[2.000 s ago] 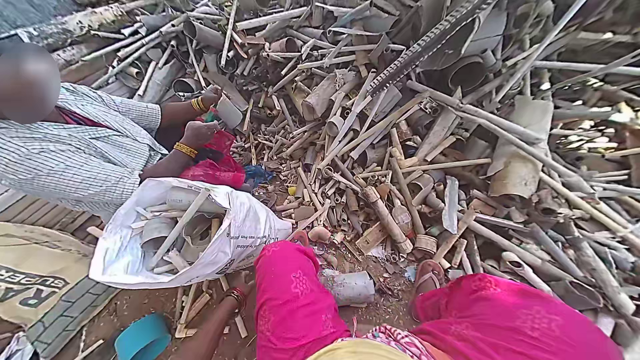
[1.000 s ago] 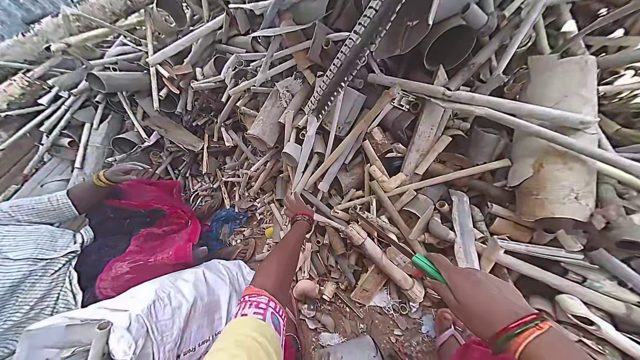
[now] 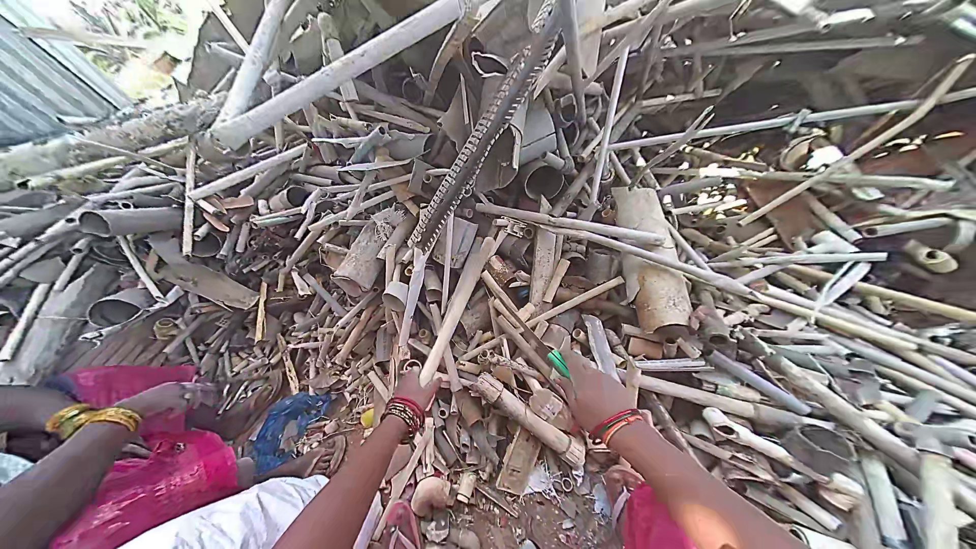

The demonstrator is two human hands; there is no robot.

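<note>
My left hand (image 3: 417, 390) is closed around the lower end of a pale plastic pipe (image 3: 459, 309), which slants up and to the right over the heap. My right hand (image 3: 598, 393) grips the green handle (image 3: 559, 363) of a tool whose dark, narrow part points up and left among the scraps; its kind is not clear. Between and below both hands lies a thick, rough pipe piece (image 3: 530, 423). A flat, off-white flattened pipe (image 3: 653, 259) rests beyond my right hand.
Scrap pipes surround both hands, with a long dark toothed strip (image 3: 484, 145) above. Another person's hand (image 3: 164, 400) is at the left, beside pink cloth (image 3: 164, 484). A white sack (image 3: 236, 515) lies at the lower left, near blue plastic (image 3: 288, 431).
My left hand, which was reaching into the heap a second ago, now holds a pale pipe. My right hand still has the green-handled tool. The view has shifted since the oldest frame.
</note>
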